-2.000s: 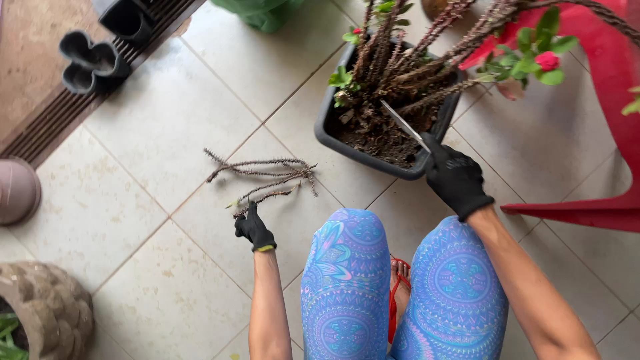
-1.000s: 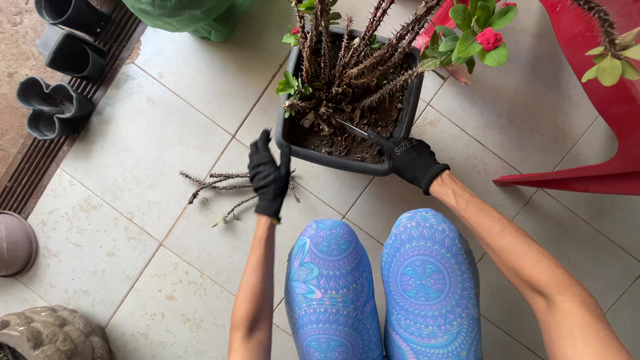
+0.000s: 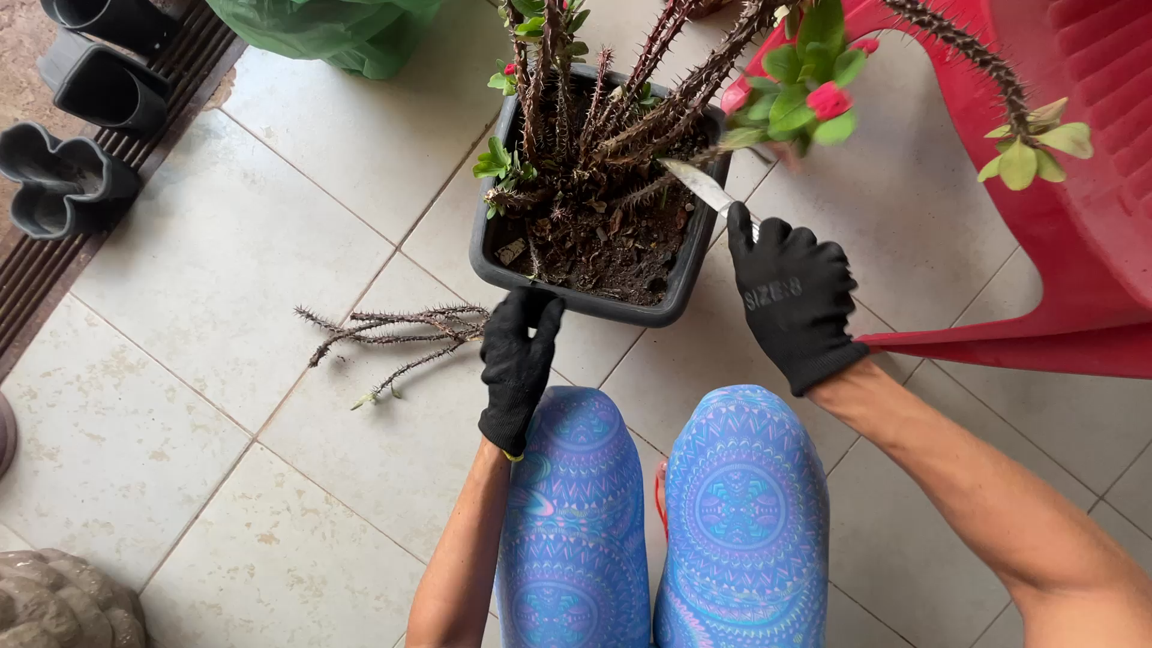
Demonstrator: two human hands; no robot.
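Observation:
A thorny crown-of-thorns plant [image 3: 621,126] with red flowers stands in dark soil [image 3: 612,243] inside a dark grey square plastic pot [image 3: 576,301]. My right hand [image 3: 792,301], in a black knitted glove, grips a knife [image 3: 702,186] whose blade tip reaches over the pot's right side among the stem bases. My left hand [image 3: 519,364], gloved the same way, is at the pot's near rim with thumb and forefinger close together; a thin thorny sprig [image 3: 533,252] rises just above them, and whether the fingers hold it cannot be told. Cut thorny stems [image 3: 405,331] lie on the tiles left of that hand.
A red plastic chair [image 3: 1017,333] stands at the right, with a thorny branch hanging over it. Black plastic pots [image 3: 67,180] line a floor grate [image 3: 36,270] at the upper left. A green plastic bag [image 3: 333,31] is at the top, a textured stone-like pot [image 3: 67,603] at the lower left.
My left hand was at the cut stems two seconds ago, then raised with fingers spread, and is now at the pot's near rim. The knife has moved to the right side of the soil.

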